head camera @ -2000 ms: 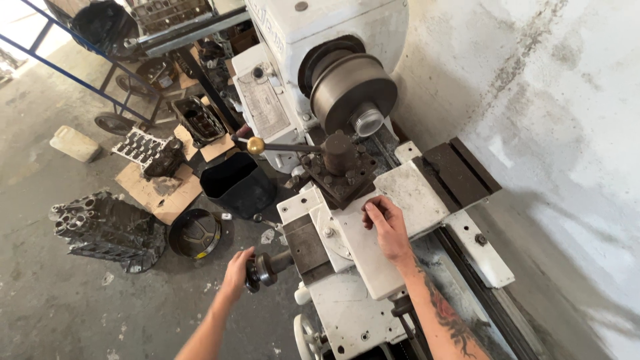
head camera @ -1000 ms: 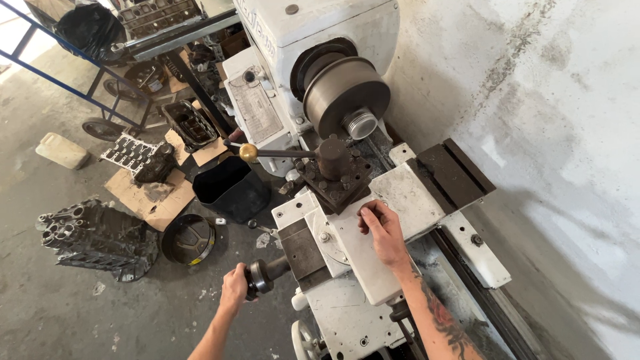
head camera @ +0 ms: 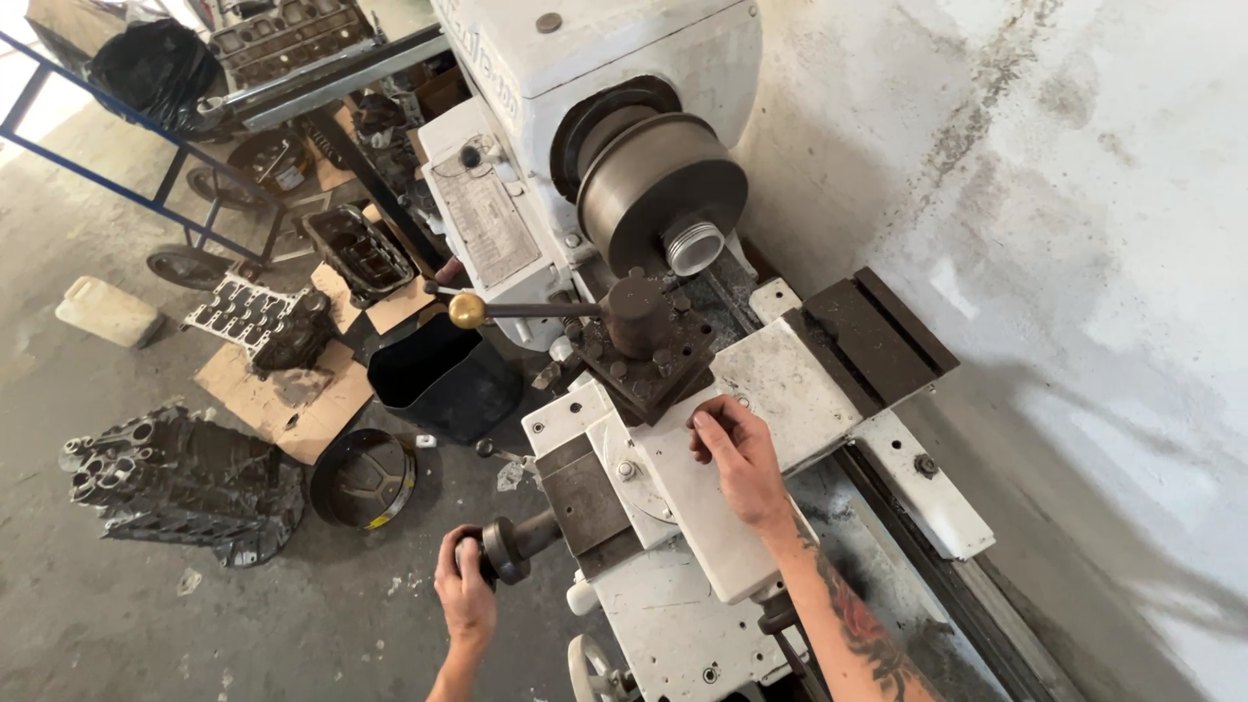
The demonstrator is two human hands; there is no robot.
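My left hand [head camera: 466,585] grips the dark knob of the cross-slide handwheel [head camera: 509,549] at the near left of a white metal lathe. My right hand [head camera: 739,458] rests over the white compound slide [head camera: 704,517], its fingers curled; whether anything small sits in them is hidden. Just beyond it stands the dark square tool post [head camera: 639,341], whose lever ends in a brass ball [head camera: 467,310] pointing left. Farther back, a large round metal chuck or drum [head camera: 663,195] sits at the headstock [head camera: 624,49], with a short threaded light-metal piece [head camera: 695,248] at its centre.
On the floor at left are an engine block [head camera: 185,483], a round pan [head camera: 363,480], a black bin [head camera: 444,385], cardboard [head camera: 283,400] with engine parts, and a whitish jug [head camera: 109,312]. A blue-framed cart [head camera: 146,200] stands behind. A rough white wall [head camera: 1053,244] rises close at right.
My left hand has shifted its grip around the cross-slide handwheel. My right hand remains over the compound slide, fingers curled.
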